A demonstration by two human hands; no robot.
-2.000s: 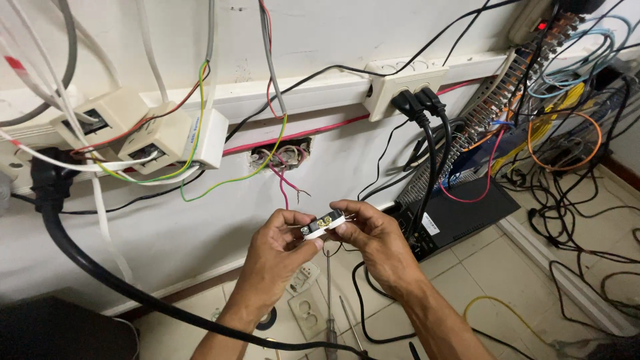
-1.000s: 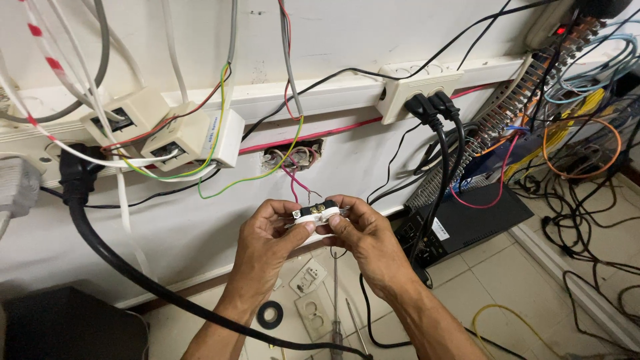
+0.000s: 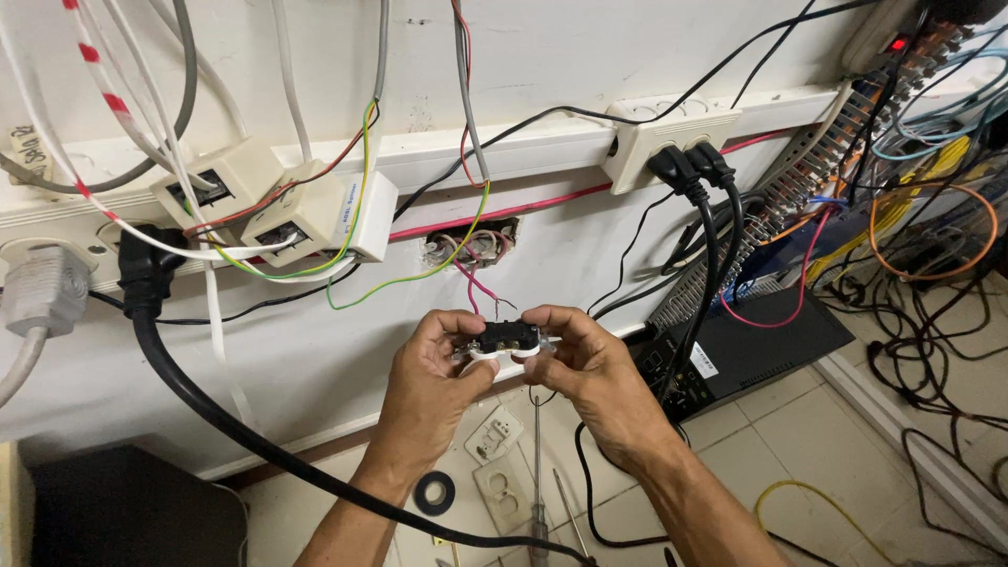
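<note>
Between my left hand and my right hand is a black and white electrical outlet module, pinched at its two ends by fingertips and thumbs. Brass screw terminals show on its side facing me. Just above it, red-sheathed wires with bare ends come out of an open wall box; whether any wire touches the module I cannot tell. A green-yellow wire loops across the box. On the floor below my hands lie an outlet cover plate, a small white plate, a roll of black tape and a screwdriver.
A thick black power cord crosses in front of my left forearm. A surface outlet with two black plugs sits on white trunking. Cream junction boxes hang at left. At right are a black device and tangled cables.
The module has turned in my hands, and its black body now faces up more, with the white face below. Both hands keep hold of it. The view has shifted slightly.
</note>
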